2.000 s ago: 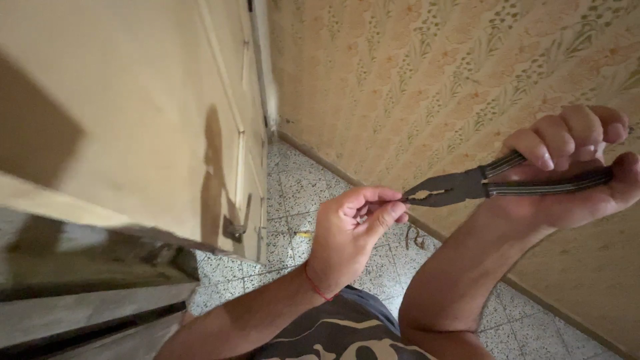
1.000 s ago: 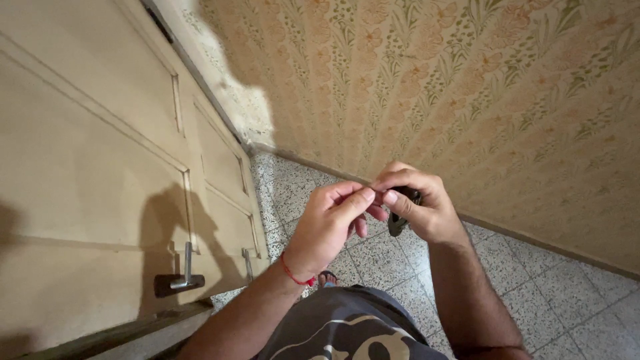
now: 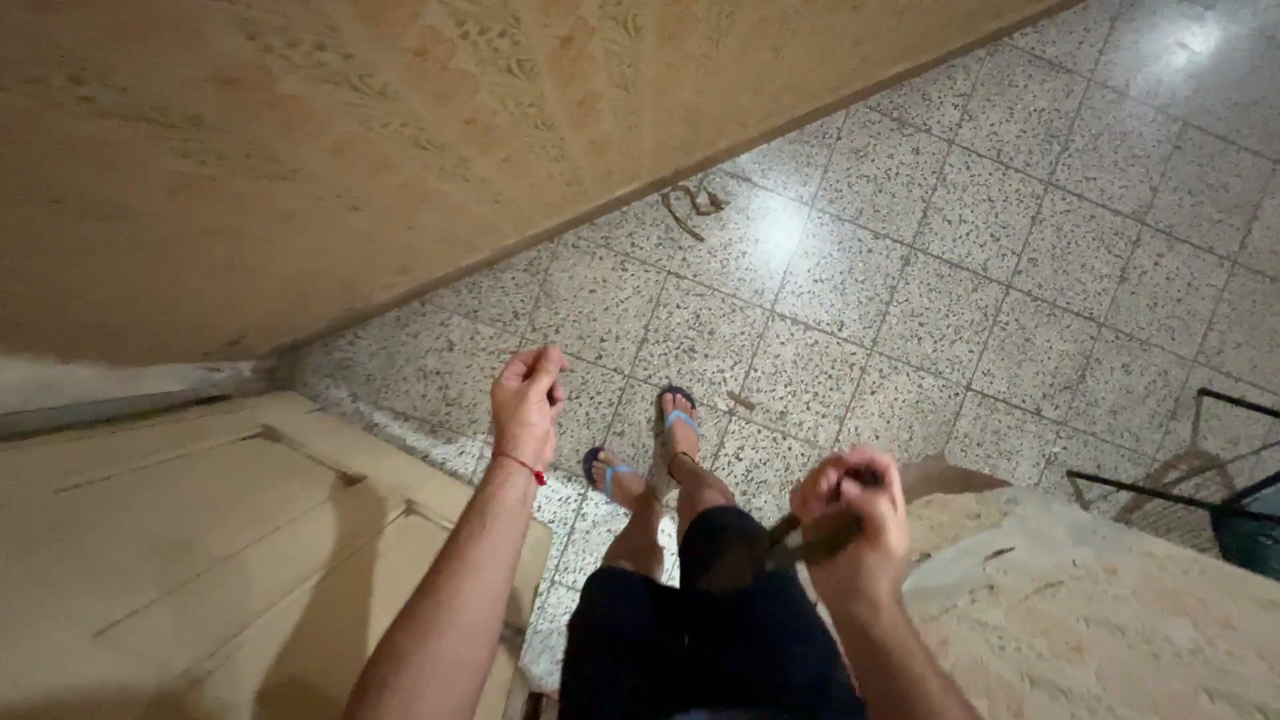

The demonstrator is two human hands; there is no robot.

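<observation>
My left hand [image 3: 528, 405], with a red string bracelet at the wrist, is raised left of centre, its thumb and fingertips pinched together. Whether something small is between them cannot be made out. Lower right of it, my right hand [image 3: 855, 515] is closed around dark pliers [image 3: 815, 542], which are blurred and partly covered by the fingers. The two hands are well apart, above the speckled tile floor.
A brown cord-like strip [image 3: 690, 208] lies on the floor by the wallpapered wall [image 3: 480, 120]. A small brown piece [image 3: 740, 401] lies near my sandalled feet. A panelled door [image 3: 200, 540] stands at left, a wallpapered wall edge [image 3: 1080, 600] at lower right, and a black metal frame [image 3: 1150, 488] at right.
My hands were together a second ago and are now apart. Two seconds ago the pliers' tip was at my left fingertips. The view has turned strongly toward the floor.
</observation>
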